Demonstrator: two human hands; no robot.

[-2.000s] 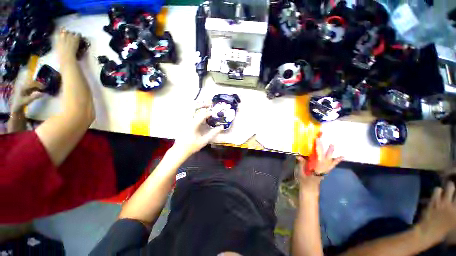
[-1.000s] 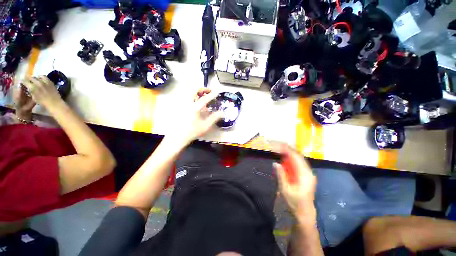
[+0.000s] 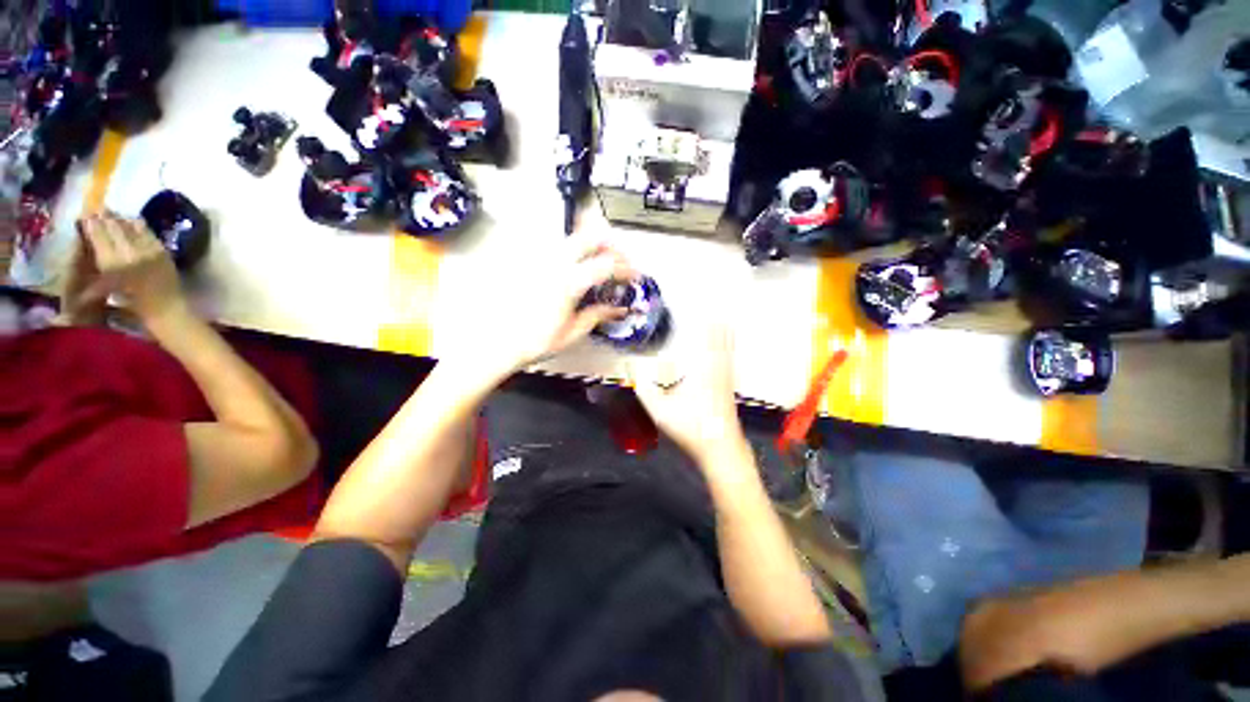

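A round black unit with silver-white internals (image 3: 633, 313) stands near the front edge of the bench, below the screw feeder. My left hand (image 3: 583, 309) holds it from the left, with thumb and fingers on its top. My right hand (image 3: 685, 384) is at its lower right, blurred against the pale bench; I cannot tell whether its fingers touch the unit or hold anything. A red-handled tool (image 3: 817, 398) lies at the bench edge, right of my right hand, untouched.
The screw feeder (image 3: 668, 130) stands behind the unit, with a black electric screwdriver (image 3: 573, 117) on its left. Partly built units lie in piles at left (image 3: 436, 196) and right (image 3: 898, 291). A neighbour's hands (image 3: 130, 261) are at far left; another person's arm (image 3: 1097, 617) is at lower right.
My right hand has let go of the red-handled tool, now at the bench edge, and moved left to beside the unit. My left hand has shifted over the unit's top.
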